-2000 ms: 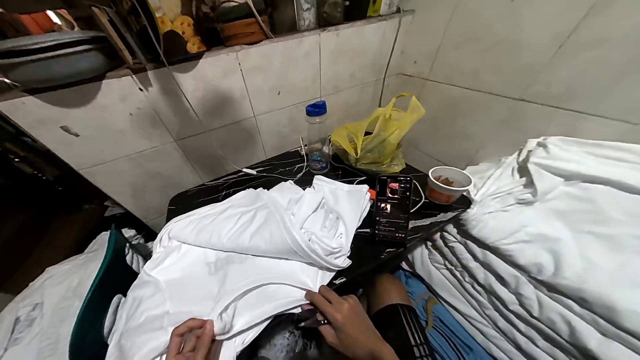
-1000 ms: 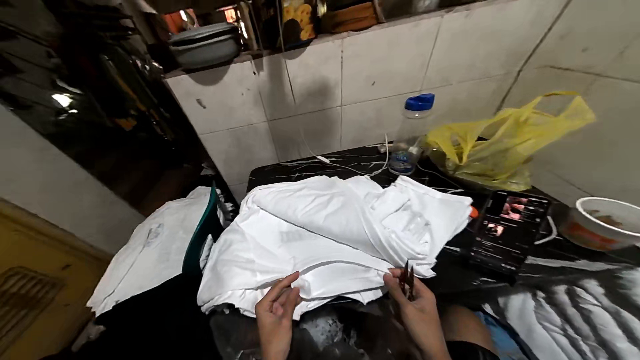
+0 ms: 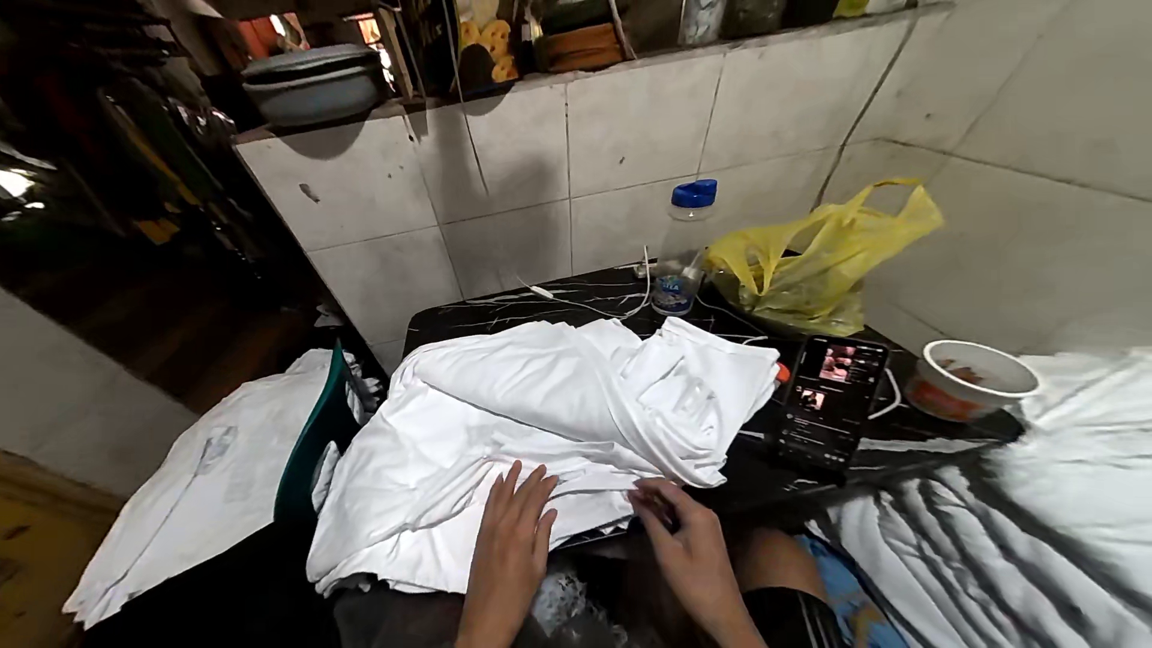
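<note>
A rumpled pile of white fabric (image 3: pixel 531 387), seemingly garments, lies over the front of a black marble-patterned table (image 3: pixel 477 310). My left hand (image 3: pixel 513 549) rests on its near part, palm down with fingers extended. At the near edge of the fabric, to the right, my right hand (image 3: pixel 688 549) pinches the hem between thumb and fingertips. Something dark shows inside the curl of that hand; whether it is a tool cannot be told.
Behind the fabric stand a blue-capped plastic bottle (image 3: pixel 679 261) and a yellow plastic bag (image 3: pixel 810 270). A lit smartphone (image 3: pixel 832 405) and white tub (image 3: pixel 972 387) are at right. White cloth drapes a green chair back (image 3: pixel 310 441) at left; more white cloth (image 3: pixel 954 540) lies right.
My left hand has gone from pinching the fabric edge to lying flat on the cloth. The small dark snipping tool visible in my right hand one second ago no longer shows plainly.
</note>
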